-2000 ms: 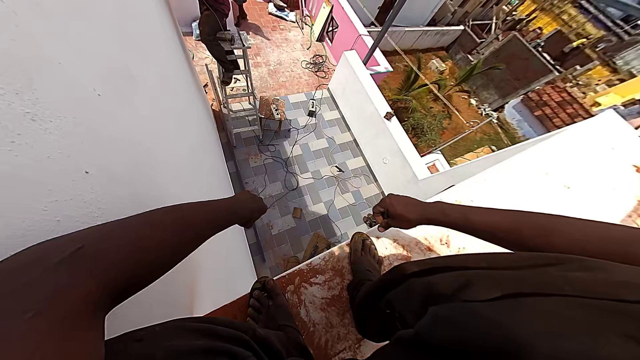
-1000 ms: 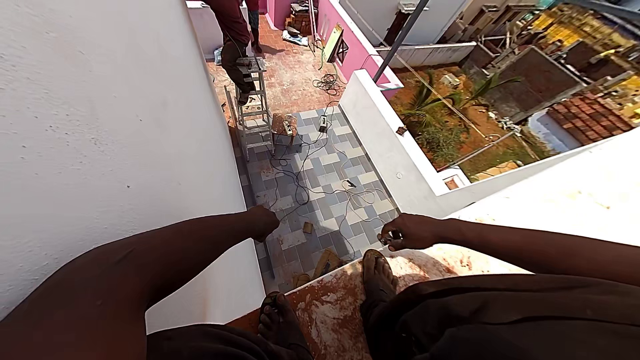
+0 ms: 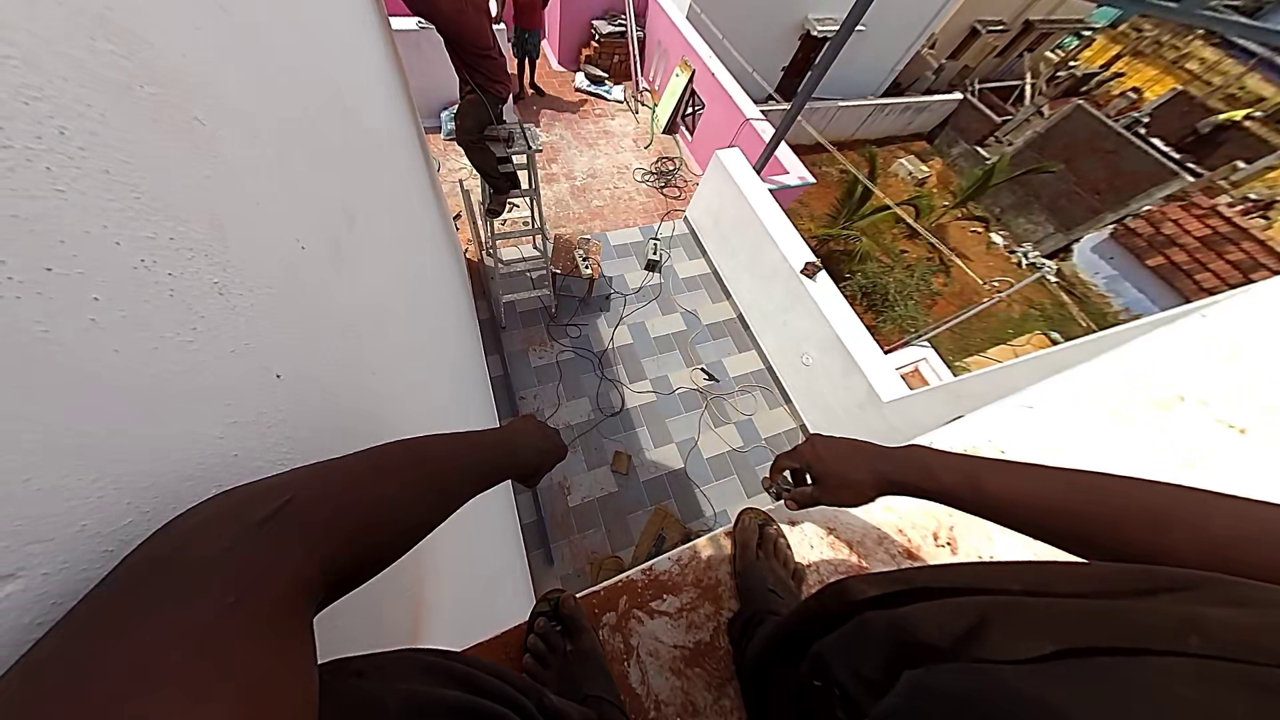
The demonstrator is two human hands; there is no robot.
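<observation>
Beside the white wall (image 3: 250, 250), my left hand (image 3: 538, 450) is curled over the drop; whether its fingers hold a thin line or cable cannot be told. My right hand (image 3: 822, 472) has its fingers closed on a small metal object (image 3: 785, 484) just above my right foot. Both my feet, in sandals, are on a stained ledge (image 3: 660, 620). Far below, black cables (image 3: 605, 370) lie looped over grey and white floor tiles (image 3: 650, 345), with a power strip (image 3: 653, 253) at their far end.
A person (image 3: 475, 90) stands on an aluminium stepladder (image 3: 520, 230) below, near a stool (image 3: 577, 262). Another person (image 3: 528, 45) stands farther back on brick paving. A low white parapet (image 3: 790, 300) borders the tiled floor at the right. The ledge has an open edge in front.
The view has tilted and shifted slightly, showing more of the paving and the second person. My hands keep much the same pose.
</observation>
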